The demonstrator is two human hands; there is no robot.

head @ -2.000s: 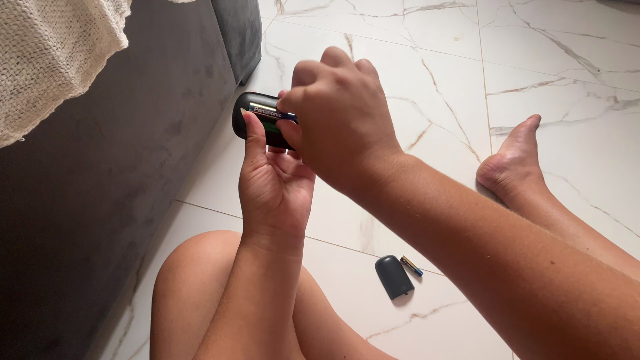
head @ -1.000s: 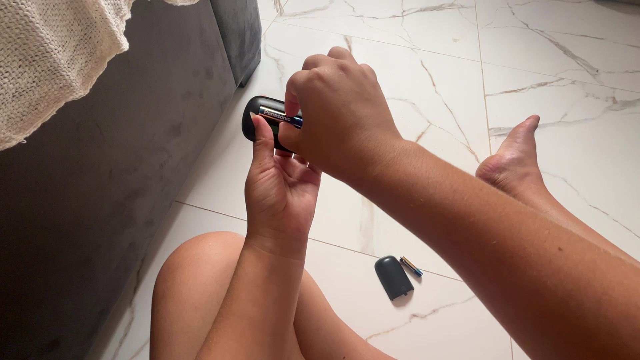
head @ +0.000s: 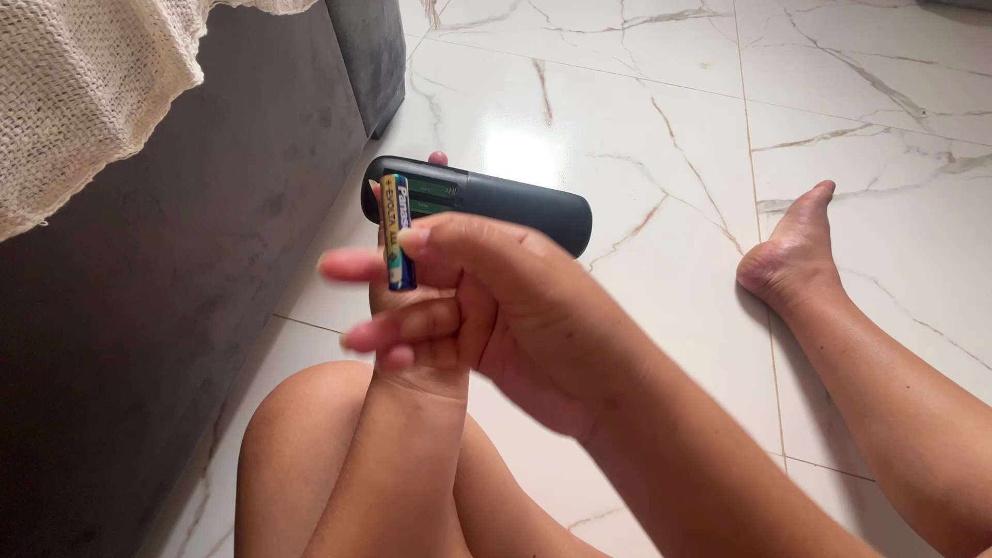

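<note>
A dark remote control [head: 527,203] with its battery compartment [head: 422,195] uncovered is held in my left hand [head: 422,372], which is mostly hidden behind the right one. One fingertip shows above the remote's upper edge. In front of it, my right hand [head: 535,310] pinches a Panasonic Evolta battery [head: 399,232] between thumb and index finger, the other fingers spread and slightly blurred. The battery stands nearly upright and overlaps the compartment's left part in view. Green surfaces show in the visible part of the compartment.
A grey upholstered piece of furniture [head: 155,271] with a beige woven throw [head: 85,93] stands at the left. Marble-patterned floor tiles [head: 659,155] lie below. The person's bent leg [head: 294,442] and outstretched foot [head: 790,240] flank the arms.
The battery has come out of the compartment and is now in my right hand, lower and in front of the remote. My right forearm now covers where the loose cover and another battery lay on the floor.
</note>
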